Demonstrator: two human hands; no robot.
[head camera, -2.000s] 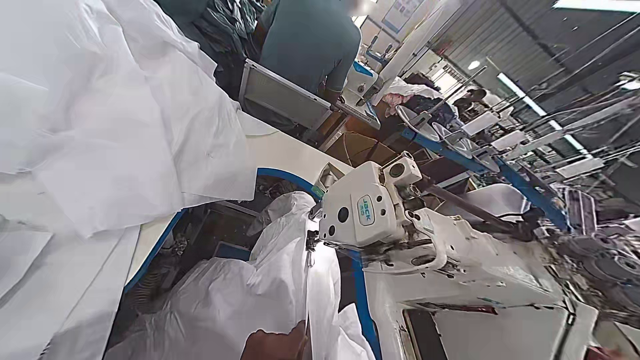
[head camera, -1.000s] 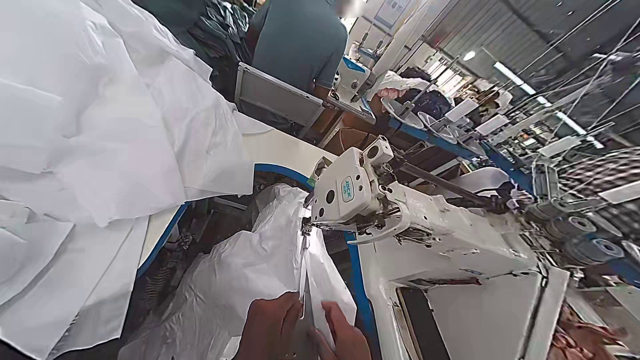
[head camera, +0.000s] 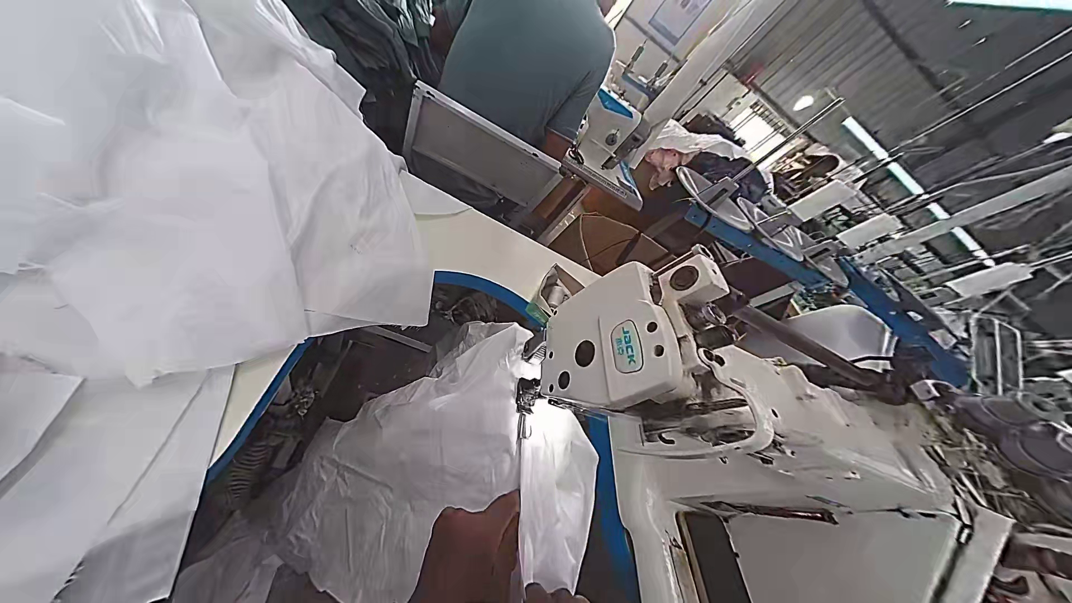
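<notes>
White fabric (head camera: 402, 469) runs up to the needle and presser foot of a Jack sewing machine (head camera: 620, 343), where a lamp lights it brightly. My left hand (head camera: 473, 548) lies on this fabric below the needle, its fingers bent at the cloth's folded edge. At the bottom frame edge only the fingertips of my right hand (head camera: 553, 595) show, touching the lower end of the narrow lit strip of fabric. Most of that hand is cut off by the frame.
A large pile of white fabric (head camera: 193, 201) covers the table (head camera: 477, 243) at the left. A blue-edged opening lies under the fabric being held. Beyond, a co-worker in a green shirt (head camera: 528, 67) sits by another sewing machine (head camera: 611, 126). Thread stands (head camera: 754, 222) rise at the right.
My right hand has moved down toward the bottom edge; a second ago more of it showed beside my left hand. The left hand remains on the fabric.
</notes>
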